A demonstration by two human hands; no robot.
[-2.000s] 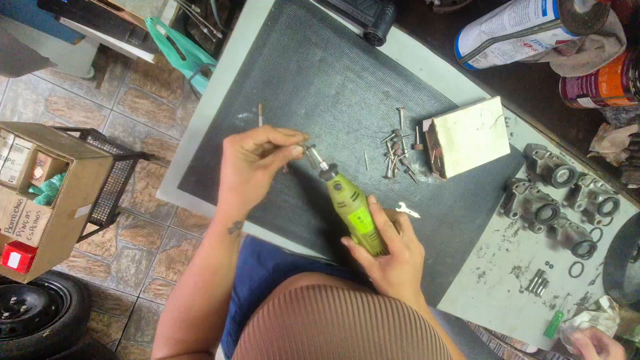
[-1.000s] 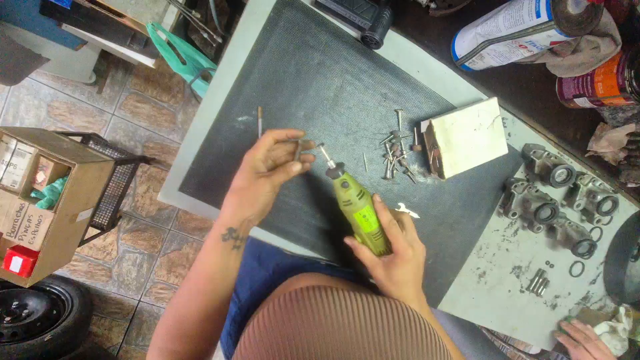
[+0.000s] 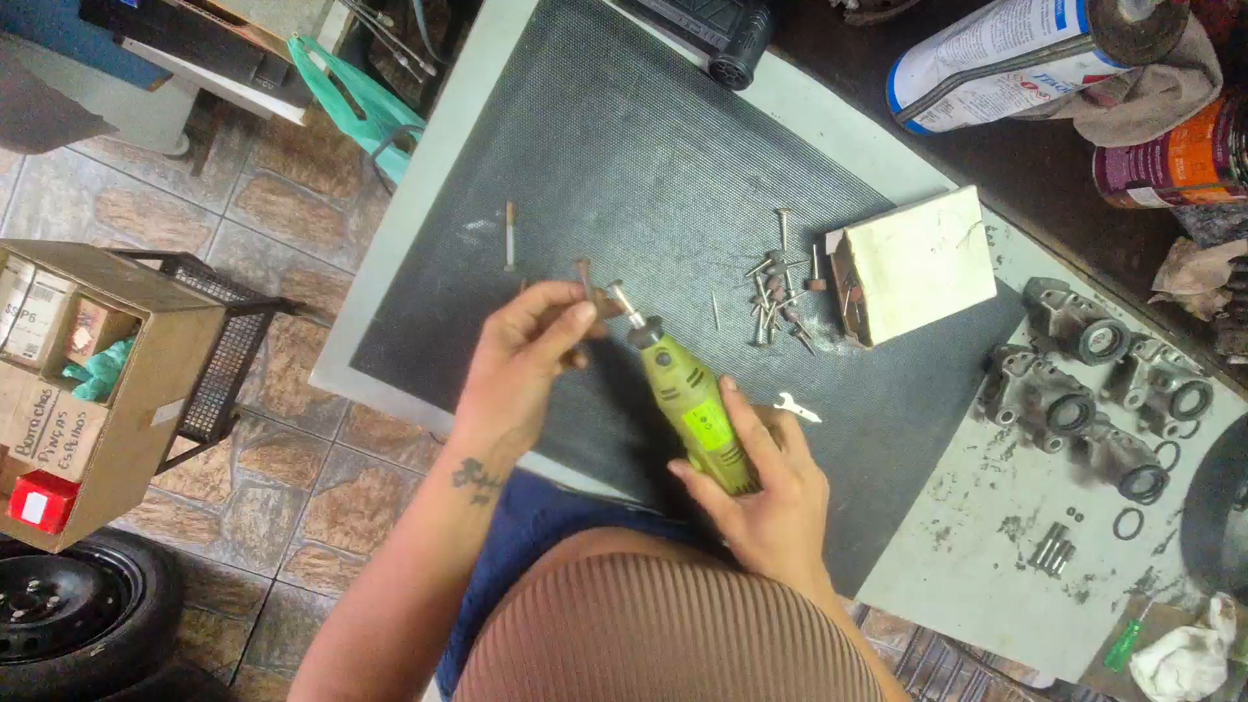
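My right hand (image 3: 770, 487) grips a green rotary tool (image 3: 694, 409) whose bit (image 3: 624, 300) points up and to the left. Close to that bit, my left hand (image 3: 536, 351) pinches a small mounted grinding bit (image 3: 584, 273) between thumb and fingers. Right of the tool, several mounted bits (image 3: 777, 292) lie in a pile on the black mat (image 3: 624, 146), beside an open cream box (image 3: 916, 263) with more bits at its mouth. A small flat wrench (image 3: 798, 408) lies near my right fingers. A thin pin (image 3: 715, 310) rests left of the pile.
Brake caliper parts (image 3: 1053, 395), rubber rings (image 3: 1128, 524) and metal pins (image 3: 1053, 551) lie on the table's right part. A cigarette (image 3: 510, 236) lies on the mat. Behind are a large canister (image 3: 994, 68) and a dark tool case (image 3: 712, 34). Left are a cardboard box (image 3: 166, 390) and a wheel (image 3: 78, 614).
My left hand has moved slightly away from the rotary tool's tip and back beside it. Another person's hand, seen at the lower right earlier, is out of view.
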